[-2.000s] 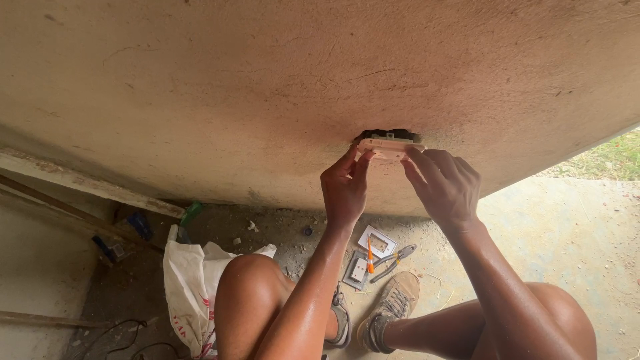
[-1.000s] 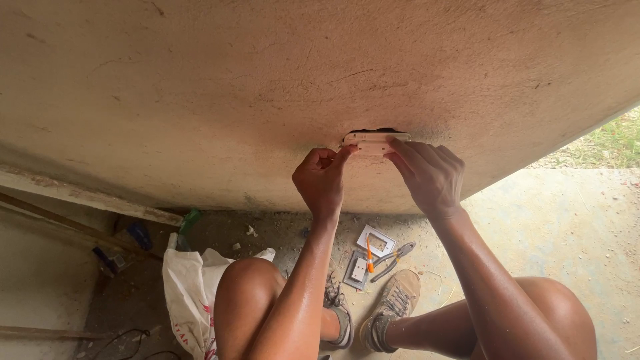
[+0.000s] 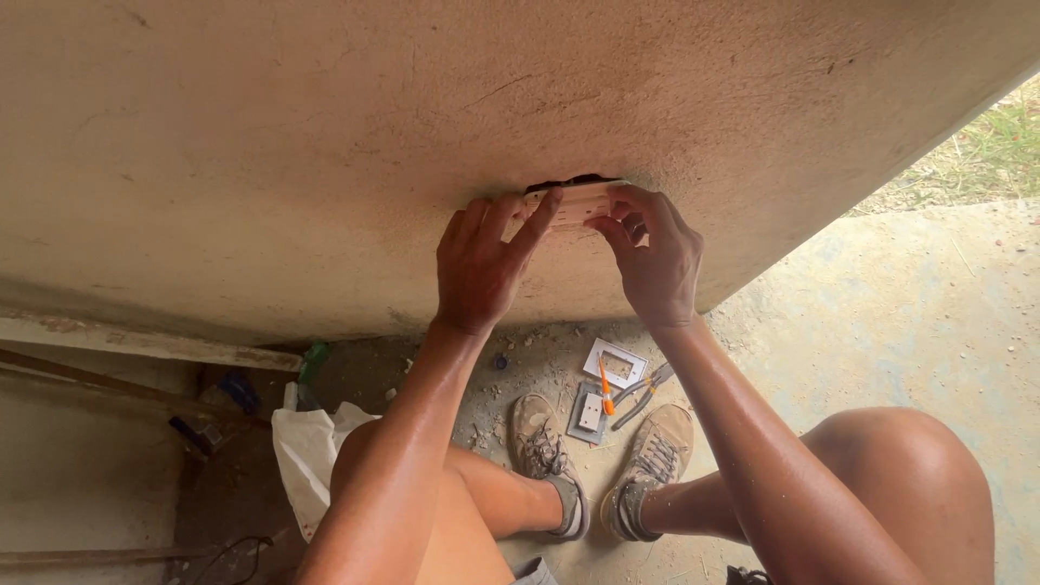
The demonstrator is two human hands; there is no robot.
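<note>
A white electrical outlet (image 3: pixel 575 205) sits at a dark recess (image 3: pixel 581 179) in the plastered wall, and a strip of the recess shows above it. My left hand (image 3: pixel 487 256) holds the outlet's left end, with a finger laid across its face. At the right end, my right hand (image 3: pixel 654 248) pinches it between thumb and fingers. The wiring behind the outlet is hidden. On the floor below lie a white wall plate frame (image 3: pixel 626 354), an orange-handled screwdriver (image 3: pixel 607 398), pliers (image 3: pixel 636 400) and a grey plate with a white outlet insert (image 3: pixel 589 414).
The wall (image 3: pixel 284 162) fills the upper view. My shoes (image 3: pixel 539 439) stand beside the tools on the concrete floor (image 3: pixel 910 325). A white sack (image 3: pixel 305 455) lies left of my knee. A pale beam (image 3: pixel 146 340) runs along the left, with a green bottle (image 3: pixel 313 361) at its end.
My left hand has shifted so that its finger now lies over the outlet's face. My right thumb now grips the outlet's lower edge. The tools on the floor have not moved.
</note>
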